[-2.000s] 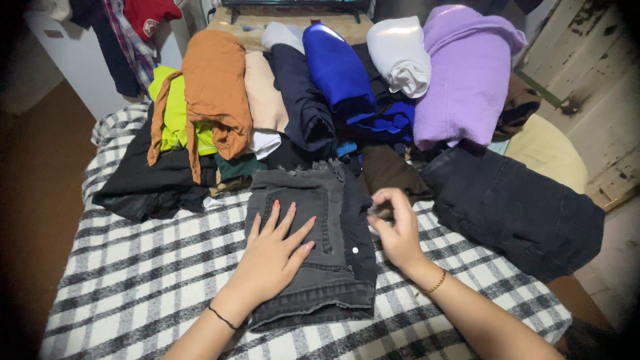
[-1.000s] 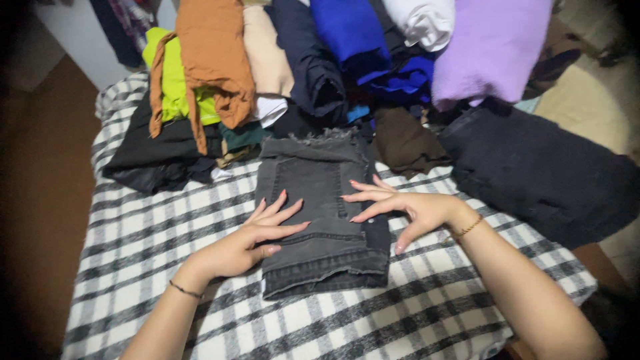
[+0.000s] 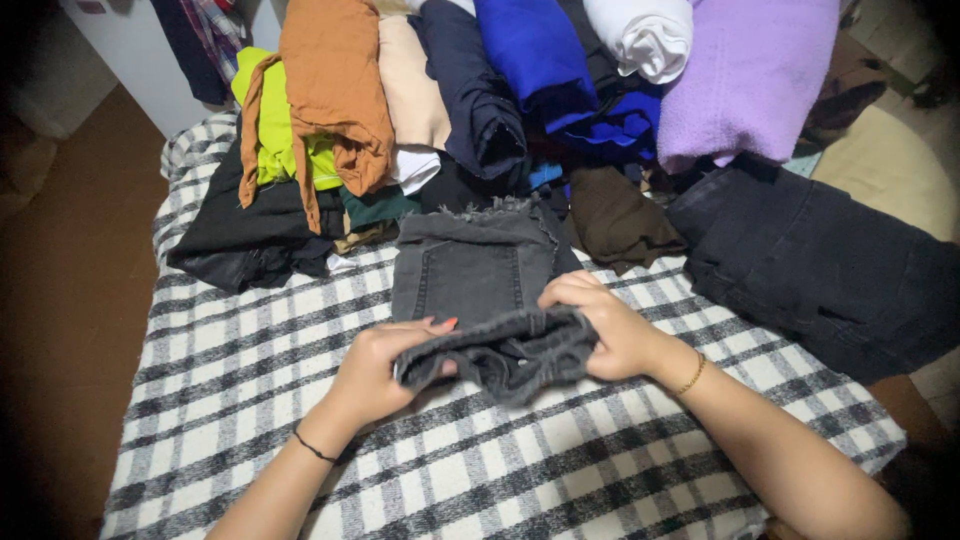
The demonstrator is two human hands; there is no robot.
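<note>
Folded dark grey denim shorts (image 3: 472, 277) lie on a checked blanket (image 3: 247, 397), their frayed hem toward the pile of clothes. My left hand (image 3: 379, 367) grips the left end of the near waistband edge, its thumb partly inside the fold. The right end of that edge is in my right hand (image 3: 611, 330). Between my hands the edge is lifted and bent, with its opening toward me. Some of my fingers are hidden by the denim.
Behind the shorts are a rolled orange garment (image 3: 337, 82), a lime green one (image 3: 274, 112), a navy roll (image 3: 480, 97), a blue roll (image 3: 532, 52), a white roll (image 3: 645, 37) and a lilac one (image 3: 742, 82). Folded black trousers (image 3: 825, 262) lie at the right.
My hands lay spread on the flat folded shorts; now both grip the near edge, which has come up off the blanket and curled.
</note>
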